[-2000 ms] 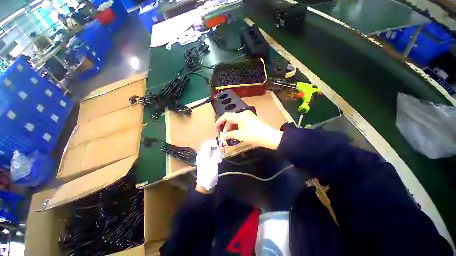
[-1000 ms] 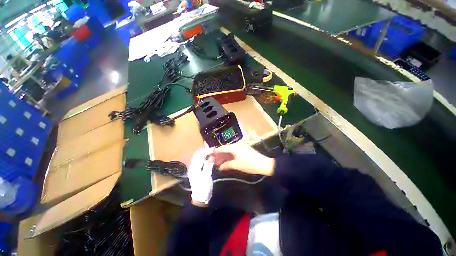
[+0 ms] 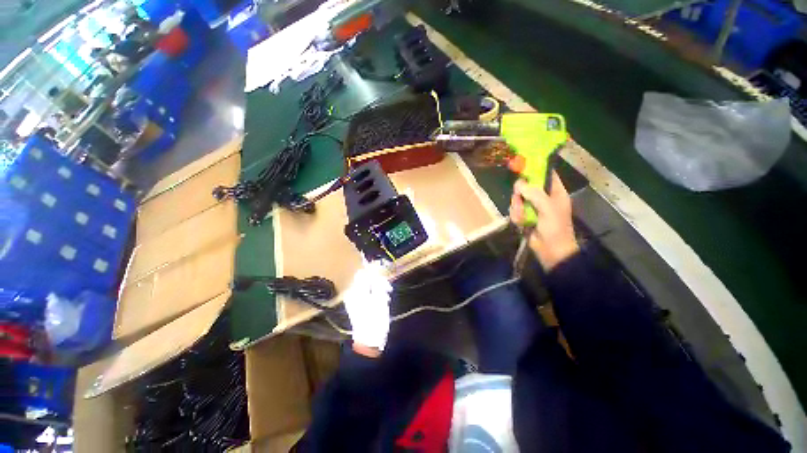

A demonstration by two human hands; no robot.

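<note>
My bare right hand (image 3: pixel 547 212) holds the yellow-green soldering gun (image 3: pixel 533 142) by its grip, raised at the right of the pad, its metal nose pointing left. My gloved left hand (image 3: pixel 368 305) is at the open end of the black socket housing (image 3: pixel 370 196); its fingertips are blurred and I cannot tell what they hold. The housing lies on the tan cardboard pad (image 3: pixel 310 232), its open end toward me. A green circuit board (image 3: pixel 400 234) and a thin yellow lead show in that end.
A red parts box (image 3: pixel 400 160) of small black parts stands behind the housing. Black cords (image 3: pixel 281 172) lie left. Another black strip (image 3: pixel 423 60) is farther back. A carton of cords (image 3: pixel 272 389) is lower left. A plastic sheet (image 3: pixel 712 142) lies on the conveyor at right.
My right hand has left the housing's open end, moved right and taken up the soldering gun from the bench. My left hand stays near the open end. The camera view has shifted.
</note>
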